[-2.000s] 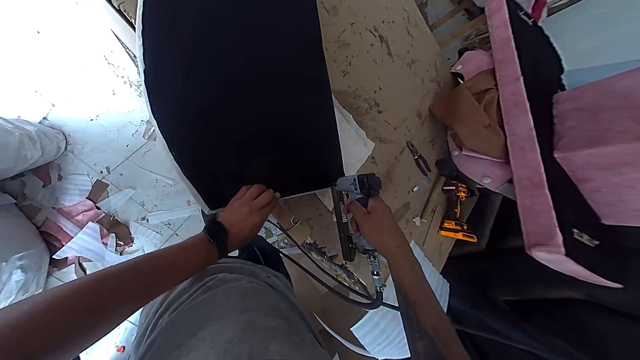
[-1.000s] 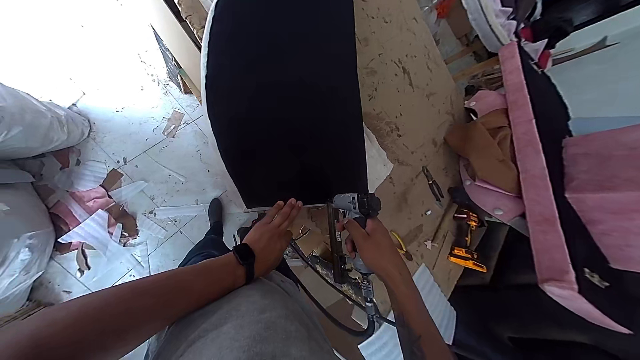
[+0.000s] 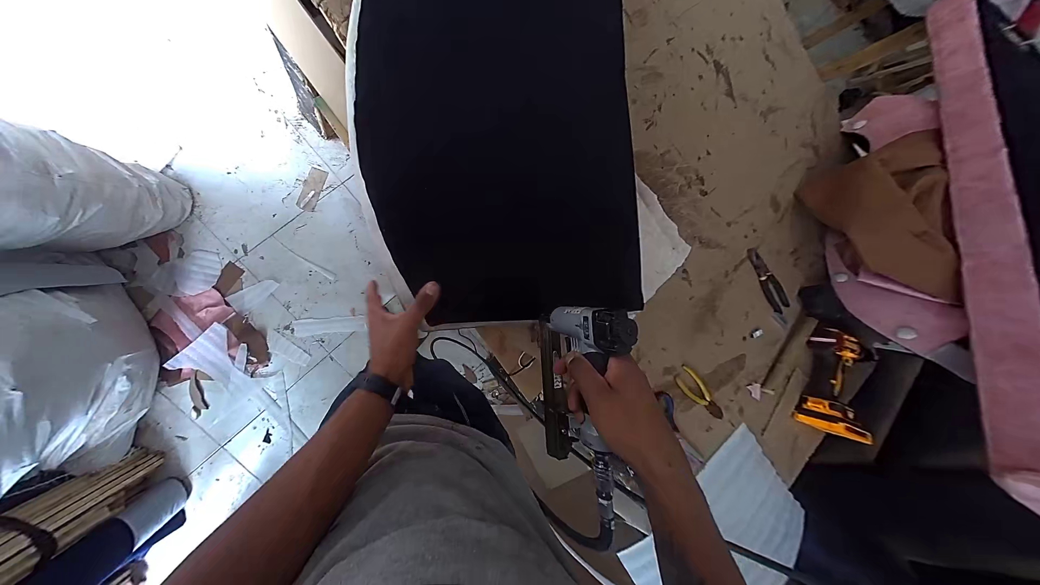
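A large panel covered in black fabric lies over the table, its pale edging showing on the left and along the near edge. My right hand grips a pneumatic stapler, whose nose meets the panel's near edge right of its middle. A hose runs down from the stapler's handle. My left hand is at the panel's near left corner, fingers spread and thumb over the black fabric; it holds nothing.
On the worktable lie dark-handled pliers, yellow-handled pliers and a yellow cordless drill. Pink upholstered pieces and brown fabric are at the right. Wrapped rolls and scraps lie at the left.
My left hand has moved left along the near edge to the corner, and its fingers have spread. The stapler is still in my right hand at the edge.
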